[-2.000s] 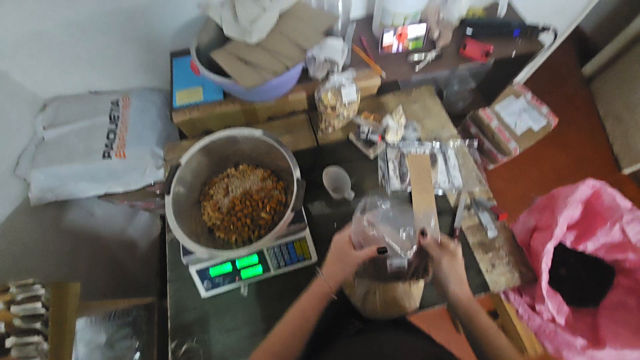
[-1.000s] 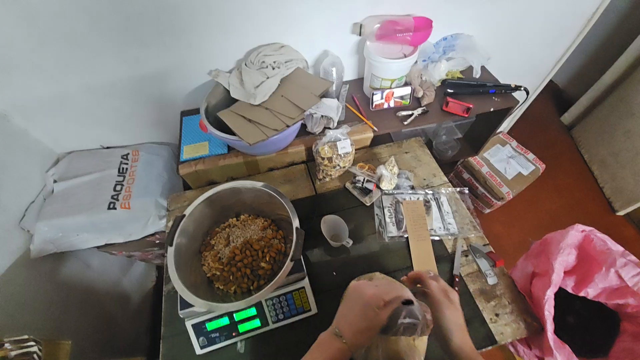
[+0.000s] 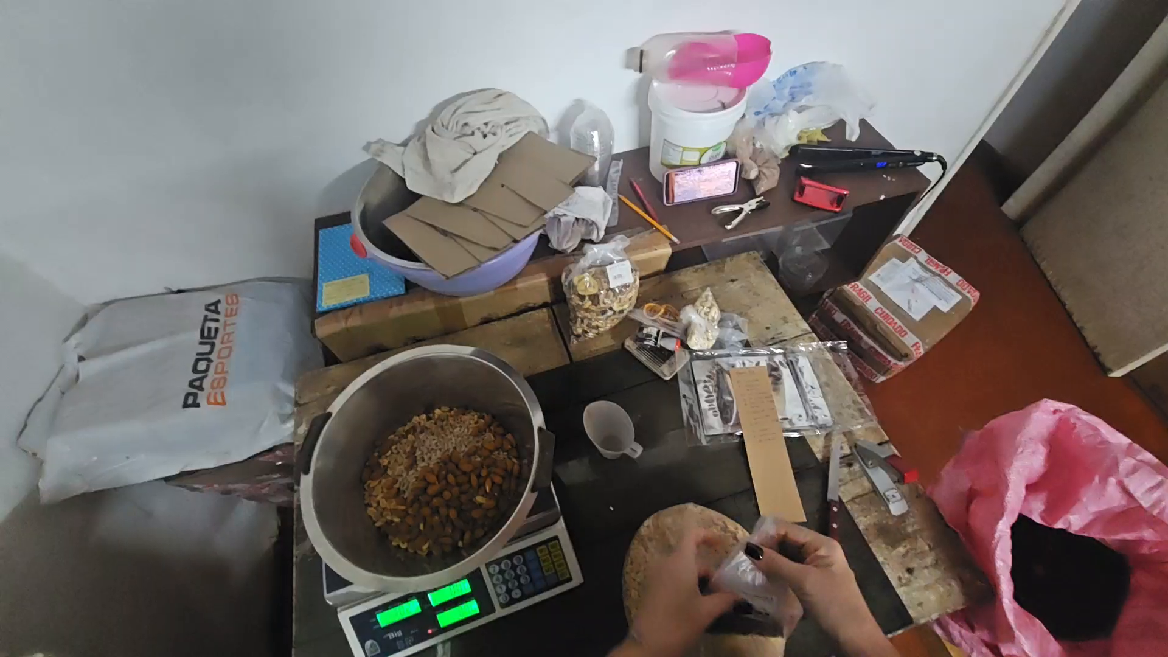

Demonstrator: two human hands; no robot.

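Note:
Both hands are at the lower middle, above a round tan board or mat [image 3: 650, 547]. My left hand [image 3: 680, 593] grips one side of a small clear plastic bag [image 3: 750, 579], and my right hand [image 3: 817, 575] pinches its upper part. Something dark shows low in the bag. To the left, a metal pot [image 3: 420, 465] holding almonds and other nuts or seeds stands on a digital scale [image 3: 465, 593] with lit green displays. A translucent plastic scoop or cup [image 3: 610, 429] lies between the pot and a cardboard strip with writing [image 3: 766, 447].
A knife [image 3: 834, 484] and a stapler-like tool [image 3: 881, 474] lie right of the strip. Behind stand a bag of dried food [image 3: 600, 292], a purple basin [image 3: 474, 278] with cardboard pieces, and a white bucket [image 3: 695, 132]. A pink sack [image 3: 1004, 484] is at the right, near a taped box [image 3: 899, 306].
The view has shifted since the first frame. The clear bag, spread wide between my hands two seconds ago, is now gathered narrower between my fingers.

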